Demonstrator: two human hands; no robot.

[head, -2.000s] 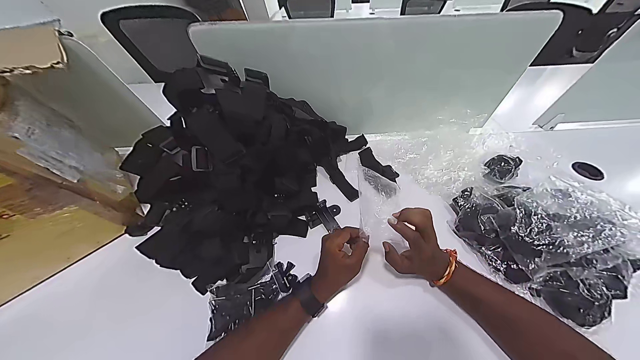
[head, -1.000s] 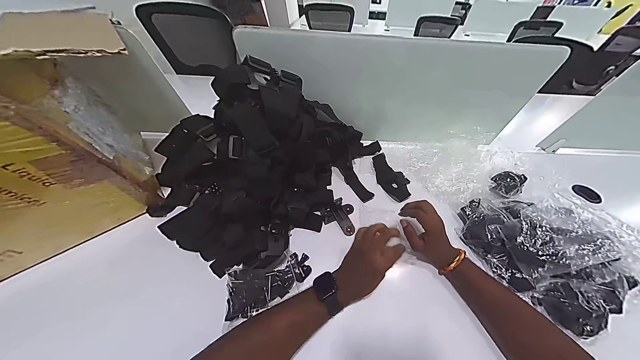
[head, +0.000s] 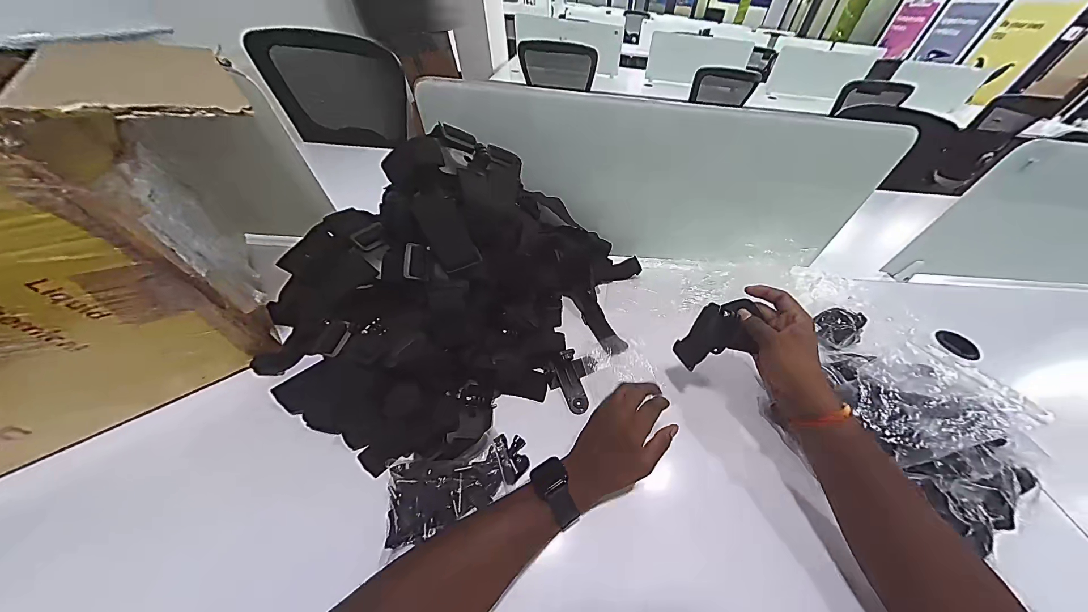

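Observation:
My right hand (head: 782, 344) grips a folded black strap (head: 716, 333) and holds it just above the white desk. My left hand (head: 625, 433) is apart from it, fingers spread and slightly curled, beside a thin clear plastic bag (head: 627, 364). A large heap of black straps with buckles (head: 442, 289) lies to the left. At its edge is a small black plastic mount (head: 571, 382). Below the heap rests a clear bag of small black parts (head: 446, 493). Plastic-wrapped black items (head: 926, 425) are piled at the right, partly behind my right forearm.
An opened cardboard box (head: 119, 297) stands at the left. A frosted partition (head: 663, 170) runs along the back of the desk, with mesh chairs (head: 331, 85) beyond it. Crumpled clear plastic (head: 722, 276) lies before the partition. A round black desk grommet (head: 957, 345) is at the right.
My hands have moved apart; a second ago they were close together over clear plastic. The black strap that lay on the desk beside the heap seems to be the one now in my right hand.

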